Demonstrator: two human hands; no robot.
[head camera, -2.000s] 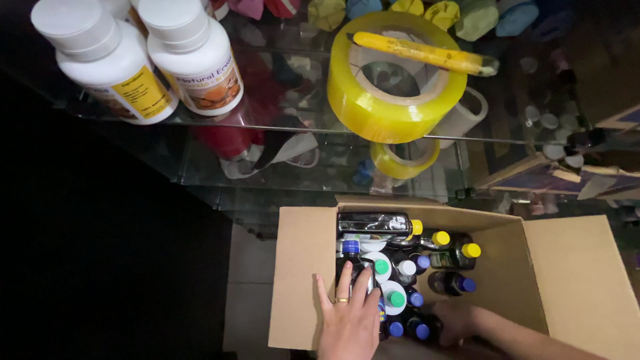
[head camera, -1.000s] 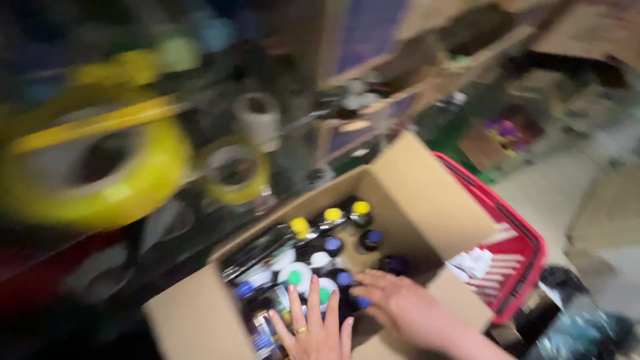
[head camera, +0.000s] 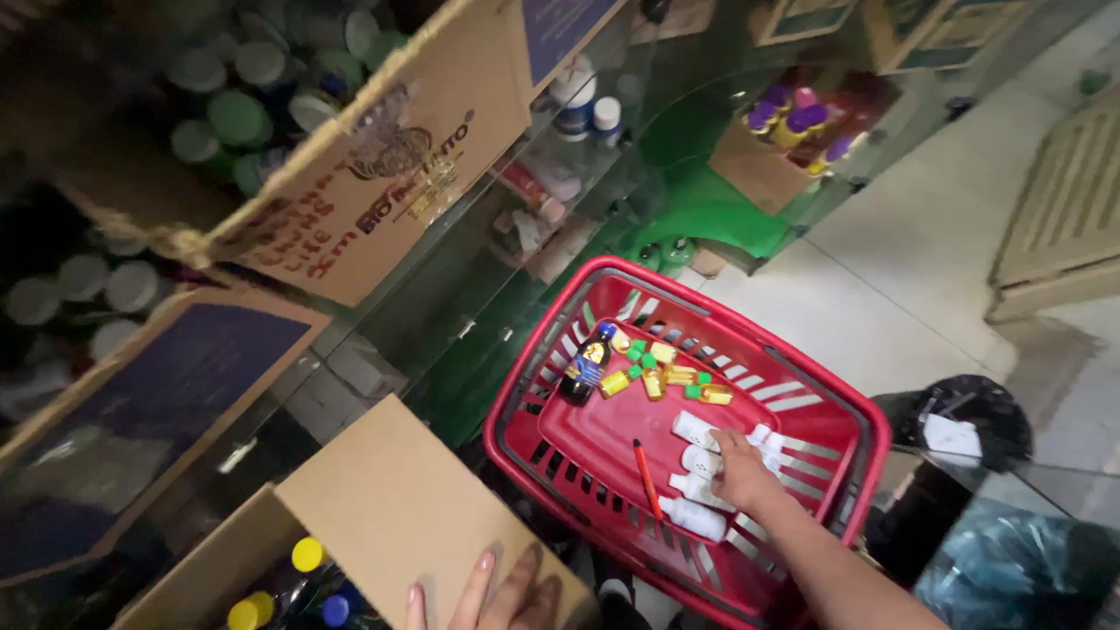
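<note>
My right hand (head camera: 744, 472) reaches into a red plastic basket (head camera: 682, 284), its fingers on the white bottles (head camera: 697, 518); whether it grips one I cannot tell. Also in the basket lie a dark bottle with a blue cap (head camera: 584, 372), several small yellow bottles with green caps (head camera: 654, 382) and a red pen (head camera: 647, 479). My left hand (head camera: 499, 595), fingers spread, rests on the flap (head camera: 411, 507) of a cardboard box (head camera: 206, 560) that holds dark bottles with yellow and blue caps.
Glass shelves (head camera: 455, 337) at the left carry cardboard boxes (head camera: 376, 166) of capped bottles. A small carton of purple-capped bottles (head camera: 796, 122) stands behind the basket. At the right are a black bin bag (head camera: 980, 420), a bluish plastic bag (head camera: 1024, 569) and a wooden slatted piece (head camera: 1063, 201).
My right hand has gone from the cardboard box into the red basket. My left hand has moved from the bottles onto the box flap. The view has swung right.
</note>
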